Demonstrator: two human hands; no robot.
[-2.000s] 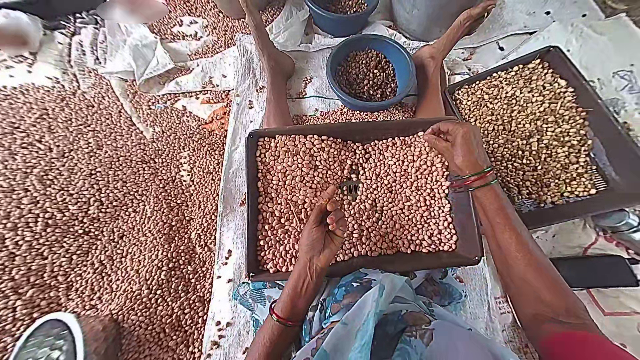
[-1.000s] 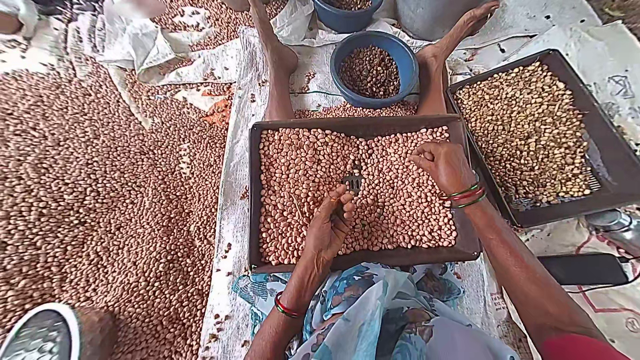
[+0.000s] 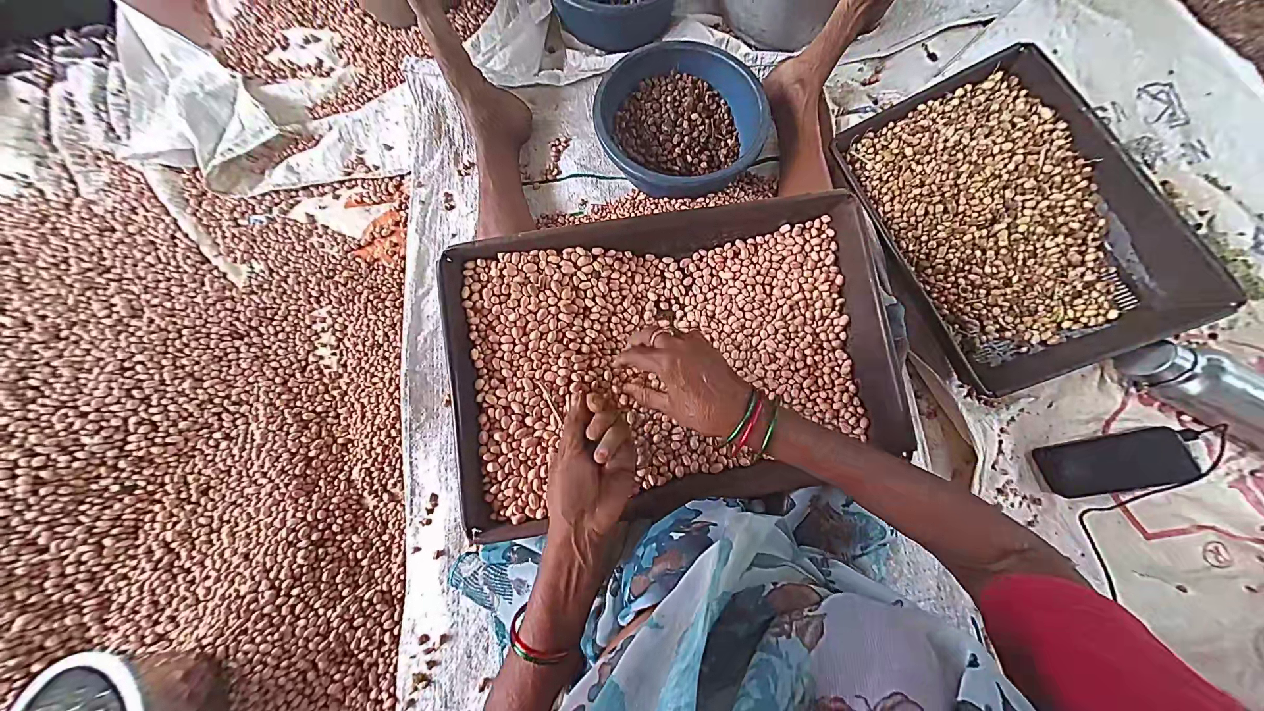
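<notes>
A dark rectangular tray of reddish-brown nuts or seeds rests across my lap. My left hand is over the tray's lower middle, palm up with curled fingers; what its fingers hold, if anything, cannot be made out. Just right of it and higher, my right hand lies palm down over the nuts, its fingers pointing left and a little apart. The two hands are close together. A thin stalk lies on the nuts left of my left hand.
Beyond the tray, a blue bowl of darker pieces stands between my legs. A second dark tray of yellowish pieces is at the right, near a metal bottle and a black phone-like device with a cable. A large heap of nuts spreads at the left.
My right hand has moved left from the tray's right part to its middle, beside my left hand. The dark slotted spot seen above my left fingers earlier no longer shows.
</notes>
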